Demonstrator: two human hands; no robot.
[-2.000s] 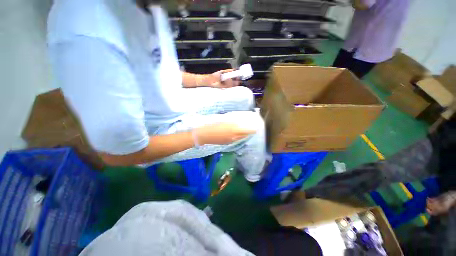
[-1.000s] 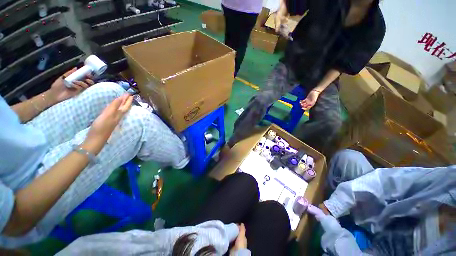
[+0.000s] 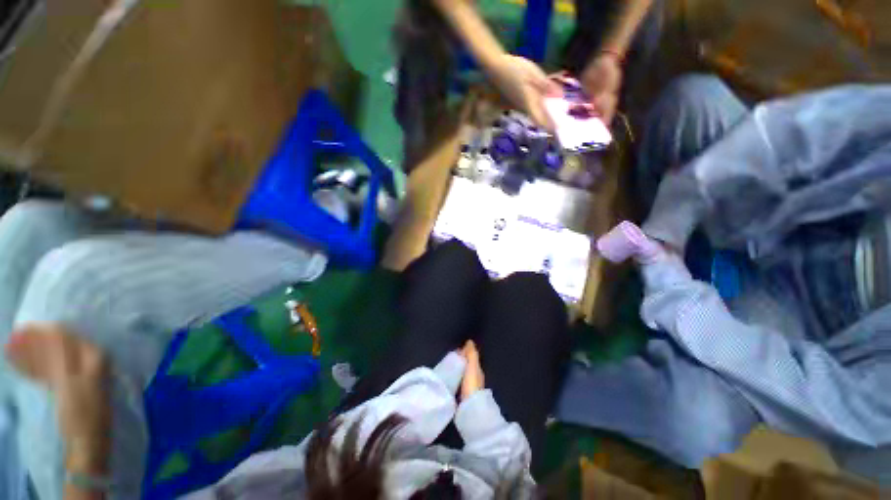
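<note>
The open carton point(image 3: 422, 203) stands in front of my knees. White flat boxes or sheets point(image 3: 508, 227) fill its near part, and white, purple and dark round-ended units point(image 3: 510, 146) lie in its far part. My right hand point(image 3: 472, 369) rests in my lap between my dark trouser legs, small and partly covered by the pale sleeves; I cannot tell whether it holds anything. My left sleeve point(image 3: 415, 395) reaches the same spot, but no left hand can be made out beyond its cuff.
A person opposite holds a white and purple item point(image 3: 578, 122) over the carton. A person at right holds a pink-lilac unit point(image 3: 625, 242). At left are a blurred large carton point(image 3: 147, 107), blue stools point(image 3: 230, 376) and a person's hand and legs. Brown cardboard lies bottom right.
The view has tilted down and turned slightly. The person opposite now holds a white and purple item over the carton. My hands stay in my lap.
</note>
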